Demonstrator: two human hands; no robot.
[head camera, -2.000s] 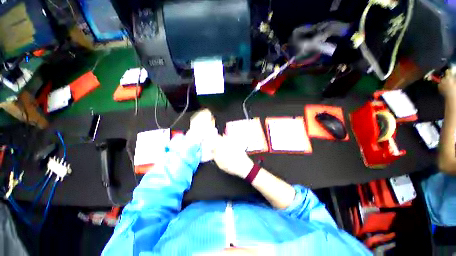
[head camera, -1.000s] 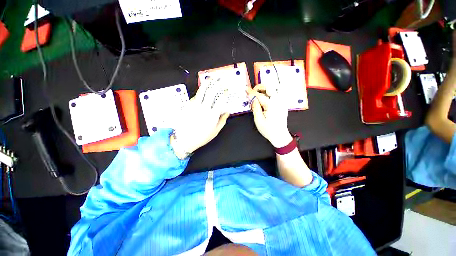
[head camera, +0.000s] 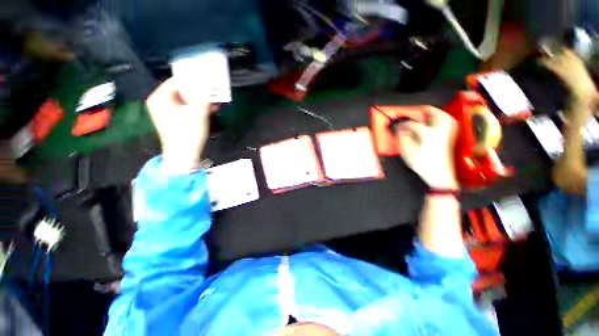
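The frame is blurred. My left hand (head camera: 178, 128) is raised at the lower left edge of the white printed label (head camera: 207, 75), its fingers closed on that edge. The label is at the dark printer's mouth. My right hand (head camera: 430, 147) rests over the black computer mouse (head camera: 398, 124) on its orange-red pad (head camera: 383, 131) and mostly hides it. Two white device units, one left (head camera: 289, 163) and one right (head camera: 348, 154), lie on red foam pads between my hands. Another white unit (head camera: 233, 184) lies beside my left sleeve, which partly covers things at the left.
A red tape dispenser (head camera: 474, 141) stands right of my right hand. A black barcode scanner (head camera: 100, 226) and a white connector block (head camera: 48, 232) with blue cables are at the left. Another person's arm (head camera: 573, 144) is at the right. Red pads and units sit below the bench.
My left hand has moved from the units up to the label. My right hand has moved right from the units to the mouse. The view has shifted, showing the printer area again.
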